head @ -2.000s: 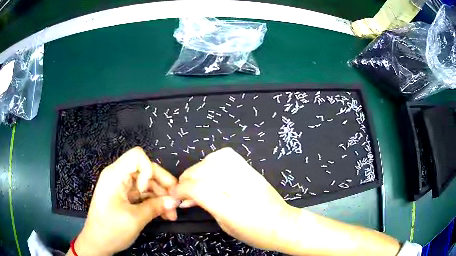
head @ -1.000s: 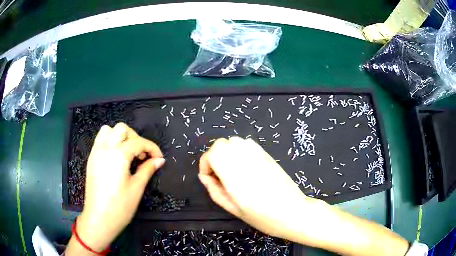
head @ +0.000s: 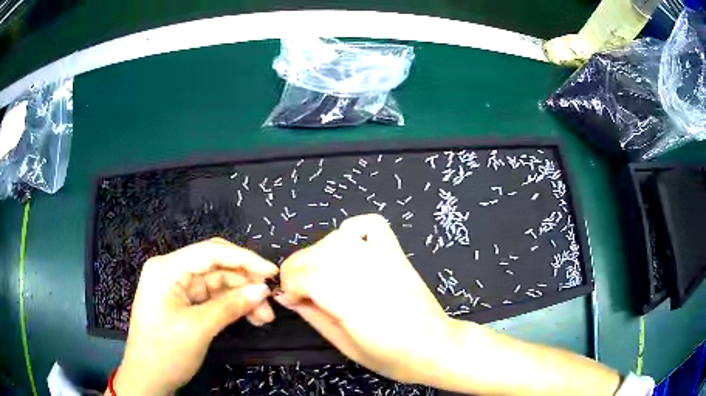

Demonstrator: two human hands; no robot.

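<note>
My left hand point(head: 190, 309) and my right hand point(head: 371, 302) meet fingertip to fingertip over the lower middle of the long black tray point(head: 511, 220). A tiny dark piece point(head: 272, 284) shows between the fingertips; its details and any pin with it are too small to tell. Silvery pins point(head: 449, 216) lie scattered over the middle and right of the tray. Small black parts point(head: 147, 232) cover its left end. The smaller tray's mixed dark and silvery bits point(head: 310, 380) show at the near edge, below my hands.
A clear bag with dark contents point(head: 337, 85) lies beyond the tray. Another bag point(head: 46, 139) is at the left edge. A large bag of black contents point(head: 611, 97) sits upper right, near a taped post point(head: 600, 35). Stacked black trays point(head: 681, 232) stand at the right edge.
A second ago my hands were apart over the tray; now their fingertips are together at the lower middle. The whole view has shifted slightly.
</note>
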